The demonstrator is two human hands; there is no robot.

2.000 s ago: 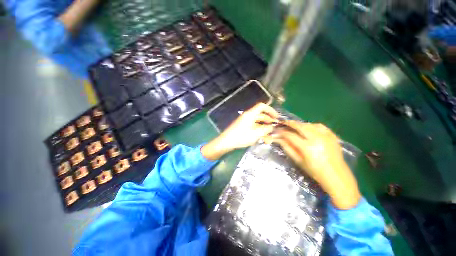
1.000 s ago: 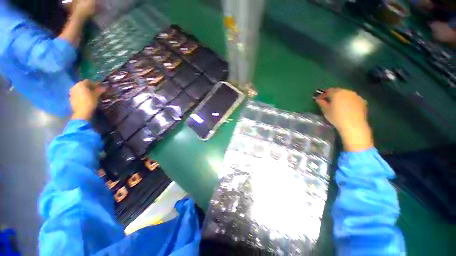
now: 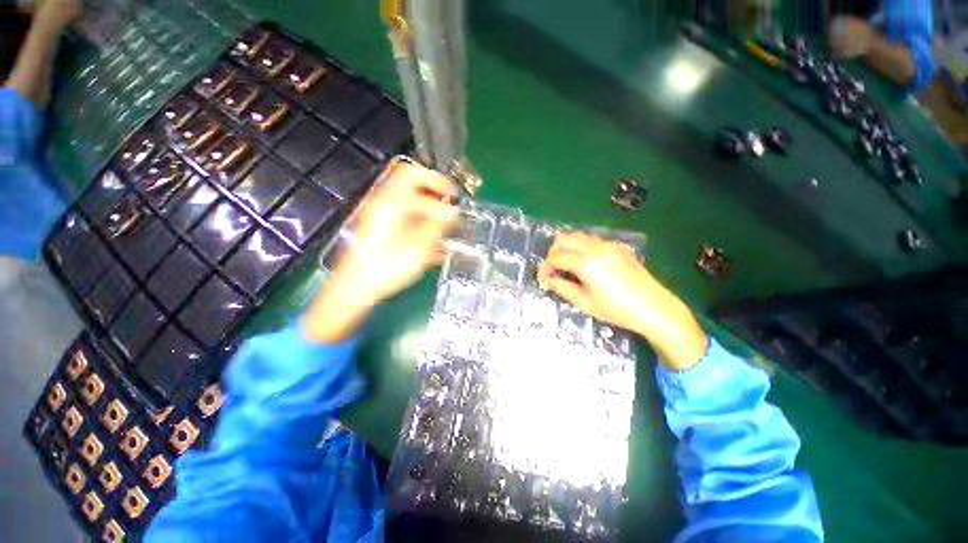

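Note:
My left hand (image 3: 387,239) is blurred over the phone (image 3: 338,239) and the clear tray's upper left corner; its fingers are bent, and whether they hold a part is unclear. My right hand (image 3: 603,278) is over the upper right of the clear blister tray (image 3: 430,366), fingers curled down by a pocket; what is under the fingertips is hidden. Strong glare covers the tray's middle. The black blister tray (image 3: 308,143) at the left holds copper-coloured square frames (image 3: 239,104) in its upper pockets. Two small dark units (image 3: 628,194) lie apart right of the clear tray.
A lower tray of copper-coloured parts (image 3: 133,440) is at lower left. A grey upright (image 3: 437,90) stands behind the phone. A raised black tray (image 3: 860,345) is at right. Loose dark parts (image 3: 849,95) lie across the bench. Other people's arms show at both upper corners.
My left hand has left the black tray and come right to the clear tray's corner. My right hand has moved left from the bench onto the clear tray. The view has shifted.

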